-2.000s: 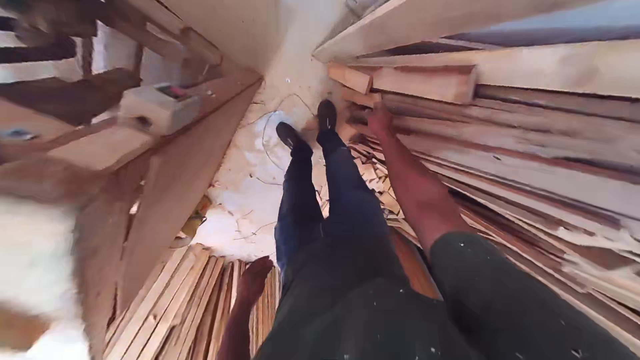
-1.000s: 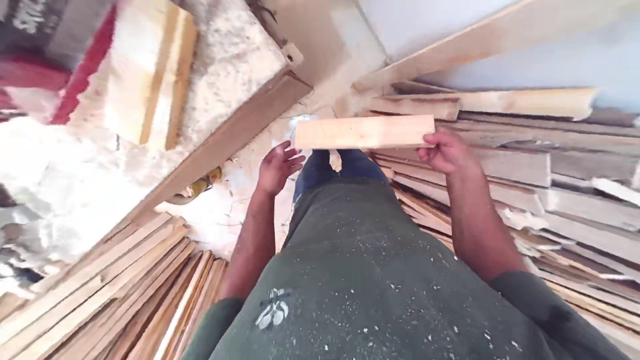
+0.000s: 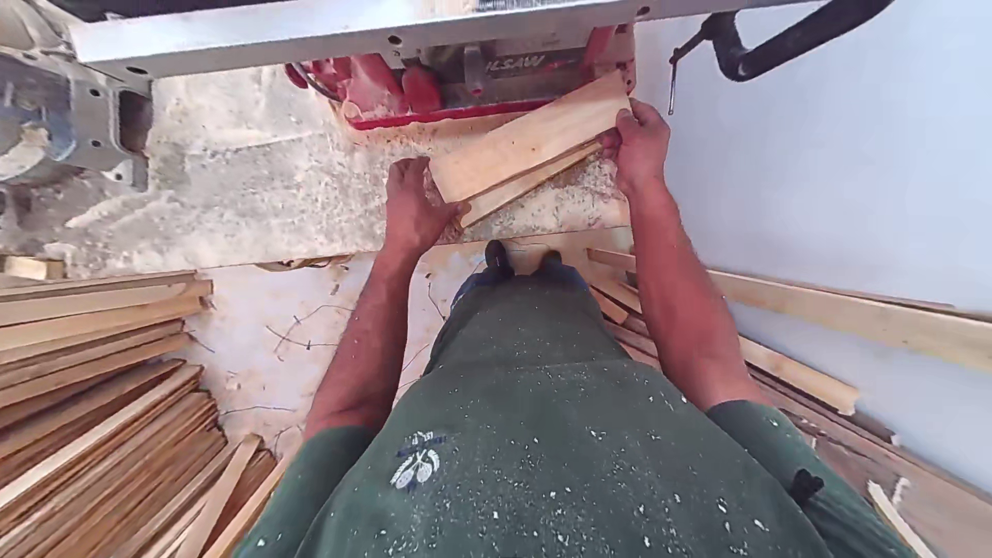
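A short, pale wooden board (image 3: 535, 143) lies in both my hands above a dusty workbench (image 3: 256, 186), its right end tilted away from me. My left hand (image 3: 416, 203) grips the left end, with the thumb at the near corner. At the right end, my right hand (image 3: 640, 143) is closed round the edge. Another piece of wood (image 3: 527, 186) shows just under the near edge of the board. Beyond the board sits a red Skilsaw table saw (image 3: 465, 77), partly behind a pale metal rail (image 3: 310, 35).
Long wooden strips (image 3: 101, 434) are stacked on the floor at the left. More boards (image 3: 806, 372) lie along the white wall at the right. A black clamp (image 3: 775, 54) hangs at the upper right. Part of a metal machine (image 3: 70, 116) stands on the bench at the left.
The view has turned from the stacked boards to the bench. One second ago only my right hand clearly held the board; my left hand now grips it too, and the board is over the bench.
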